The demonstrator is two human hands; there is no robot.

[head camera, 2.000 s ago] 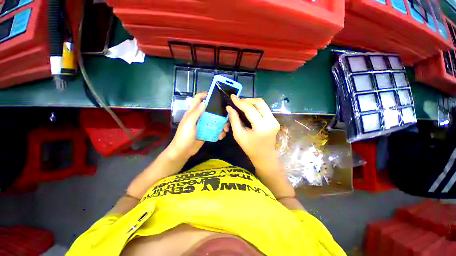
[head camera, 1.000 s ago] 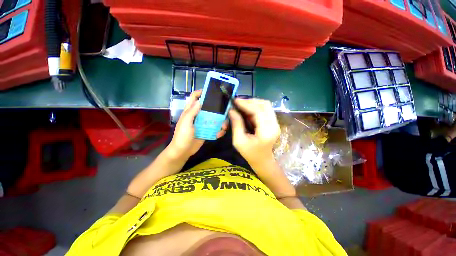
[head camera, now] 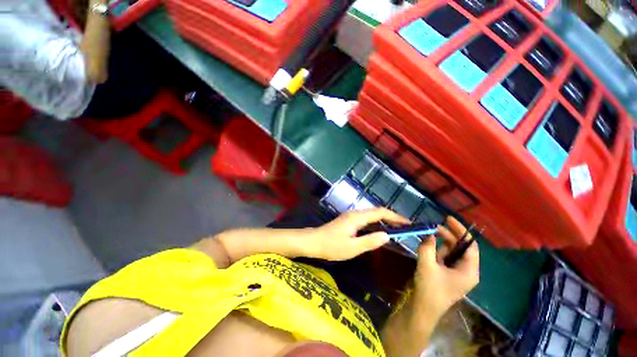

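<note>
A light-blue keypad phone (head camera: 413,233) is seen nearly edge-on over the bench's near edge. My left hand (head camera: 349,233) holds it at one end. My right hand (head camera: 447,268) is at its other end, with thumb and fingertips close to or on it, and holds dark tweezers (head camera: 461,248) pointing up and away from the phone. A clear lens tray (head camera: 391,188) with dark-framed squares lies just beyond the hands. The phone's screen face is not readable at this angle.
A tall red tray stack (head camera: 447,139) with phones stands behind the lens tray. Another red stack (head camera: 230,42), a black-and-yellow tool (head camera: 296,82) and white tissue (head camera: 335,109) are farther left. Spare lens trays (head camera: 574,314) are lower right. Red stools and a person's arm (head camera: 96,42) are at left.
The view has swung left and tilted. The phone has turned from face-up to nearly edge-on. The tweezers have moved off the screen and point away, and my right fingertips are at the phone's end.
</note>
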